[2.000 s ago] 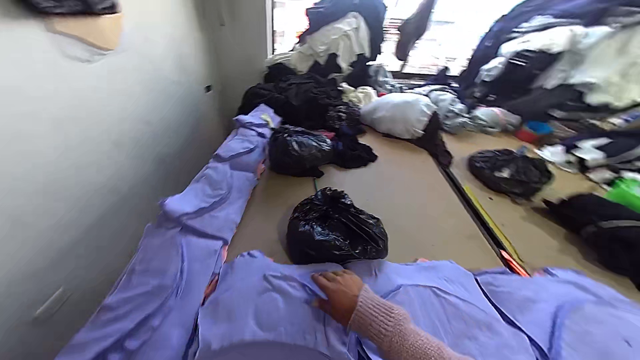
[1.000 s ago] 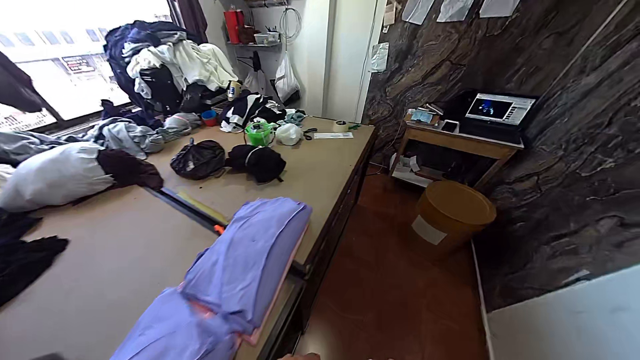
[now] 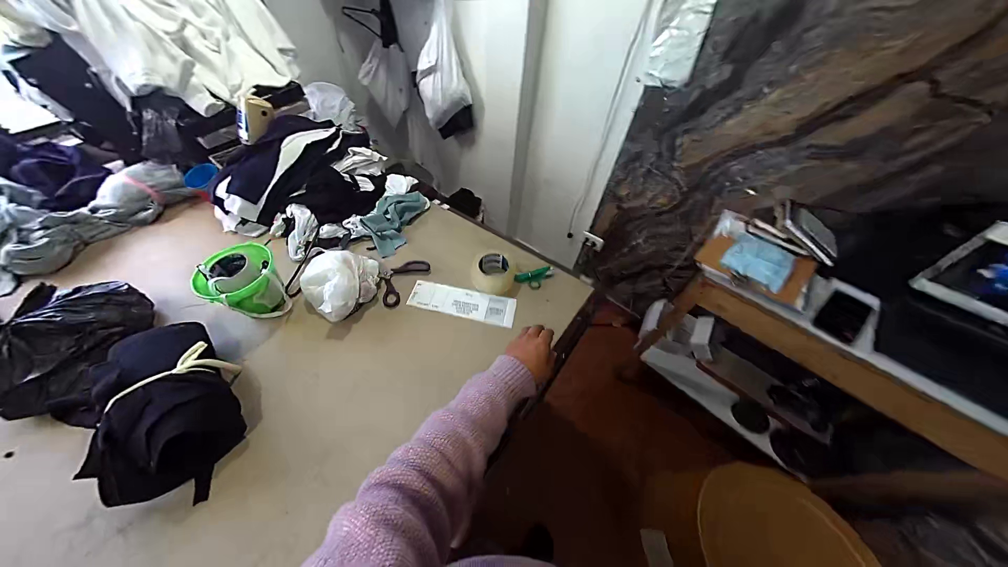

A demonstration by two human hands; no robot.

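My left hand [image 3: 534, 352], in a lilac knitted sleeve, rests at the table's right edge, its fingers slightly bent and no object visible in it. Nearest it lies a white printed paper strip [image 3: 463, 305]. Beyond the strip are a roll of clear tape [image 3: 493, 274] and a small green tool [image 3: 534, 276]. Dark-handled scissors [image 3: 404, 276] lie beside a white plastic bag [image 3: 339, 285]. A green plastic basket [image 3: 242, 281] stands left of that bag. My right hand is out of view.
A dark cloth bundle [image 3: 169, 417] with a pale tie and a black plastic bag [image 3: 71, 339] lie on the left. Clothes [image 3: 291, 169] are heaped at the back. Right of the table stand a wooden desk [image 3: 795, 303] and a round brown container [image 3: 776, 520].
The view has swung right and come nearer the table's far corner. The lilac cloth pieces seen earlier are out of view. My left hand now shows at the table edge.
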